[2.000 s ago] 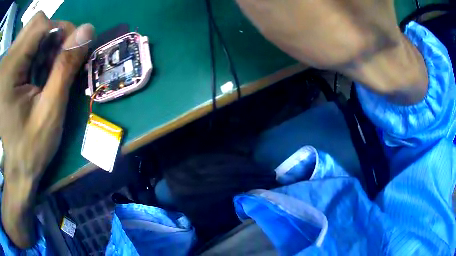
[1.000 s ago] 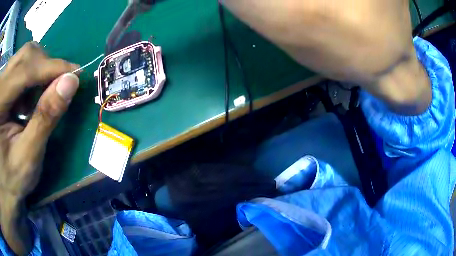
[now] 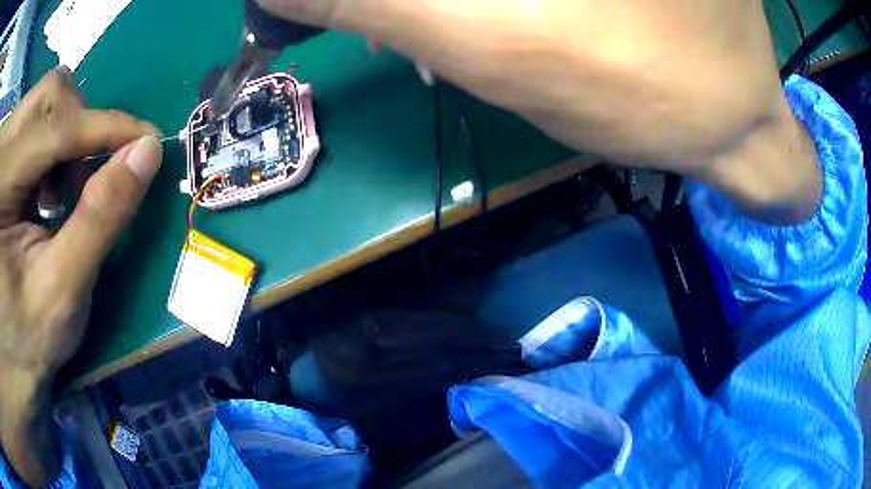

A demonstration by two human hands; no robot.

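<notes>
A pink watch housing [image 3: 308,134] lies open side up on the green mat, with a circuit board [image 3: 244,153] inside. Thin red-orange leads run from its lower left to a silver-white battery [image 3: 210,292] near the bench edge. My left hand [image 3: 86,181] pinches thin solder wire [image 3: 172,138] between thumb and forefinger; its end reaches the housing's left side. My right hand [image 3: 535,67], partly cut off by the top edge, holds the soldering iron [image 3: 250,59]. The iron's blurred tip is over the board's upper left; whether it touches is unclear.
A white paper sheet [image 3: 84,31] lies at the upper left. Black cables [image 3: 438,162], with a small white tag [image 3: 462,191], cross the wood-coloured bench edge [image 3: 353,256]. A small battery-like piece [image 3: 124,441] lies below the bench, at lower left.
My right hand has come left and down, bringing the iron over the board. My left hand has opened from its curled position and extended the solder wire to the housing.
</notes>
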